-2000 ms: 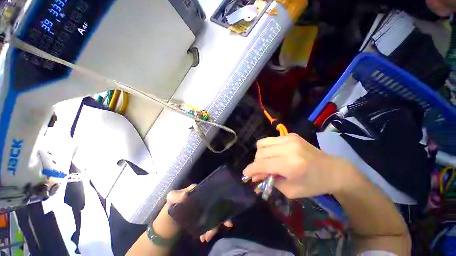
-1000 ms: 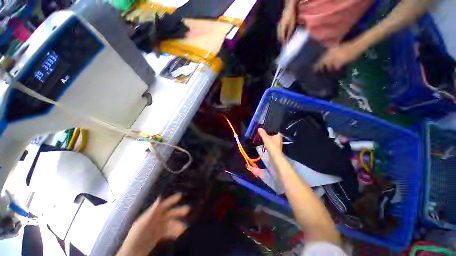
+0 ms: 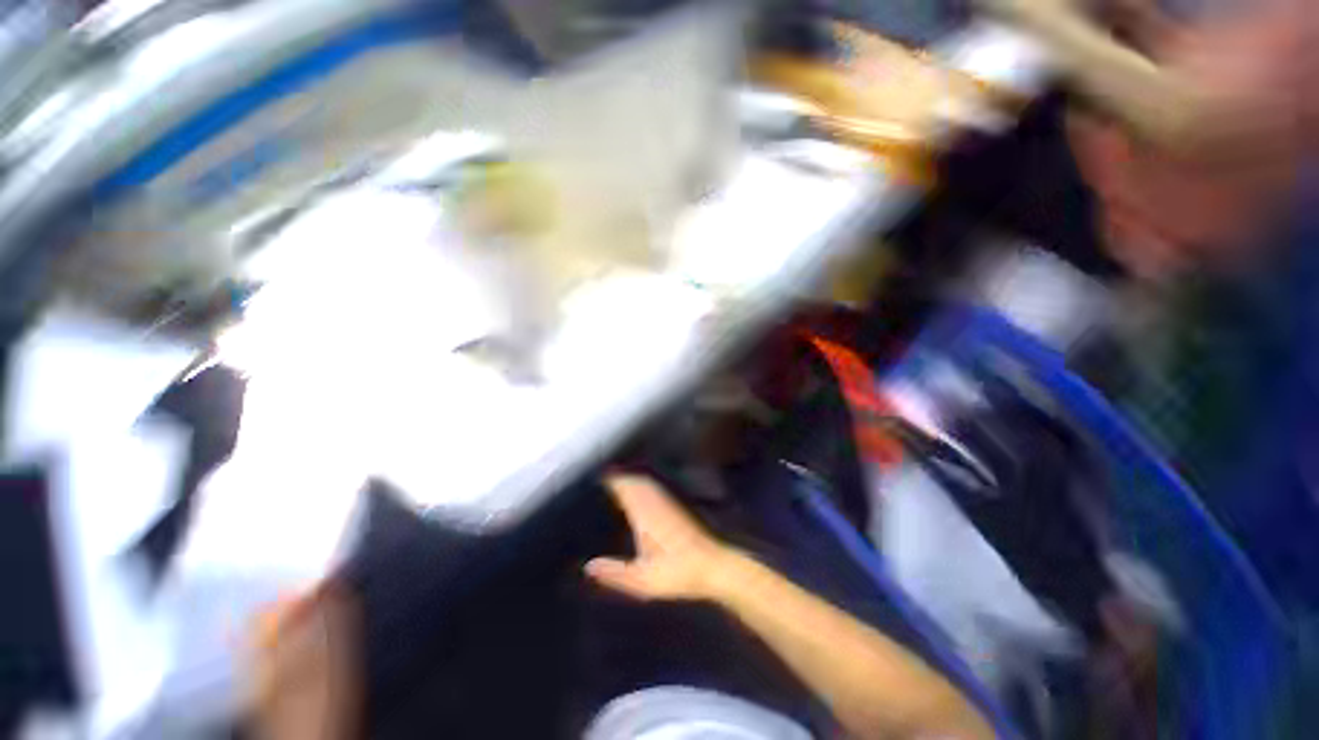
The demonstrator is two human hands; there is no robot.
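Note:
The whole view is heavily blurred. My left hand [image 3: 304,658] is a smear at the lower left, beside a black fabric panel [image 3: 463,607] that lies over the table's front edge; its grip cannot be made out. My right hand [image 3: 658,549] is at the lower middle, over dark material, with thumb and fingers apart and nothing visible between them. Pale white-backed pieces [image 3: 116,376] and black pieces lie at the left of the table. The machine [image 3: 347,109] is a white and blue streak at the top left; its needle area is not readable.
The blue crate [image 3: 1172,484] with black and white pieces stands at the right. An orange cord [image 3: 854,390] hangs by its near corner. The white table's front edge [image 3: 579,455] runs diagonally. Another person's blurred arm [image 3: 1085,44] is at the top right.
My right hand has left the crate and moved left towards the table. My left hand has moved left and down. The view has swung left. The phone held earlier is not seen in my hands.

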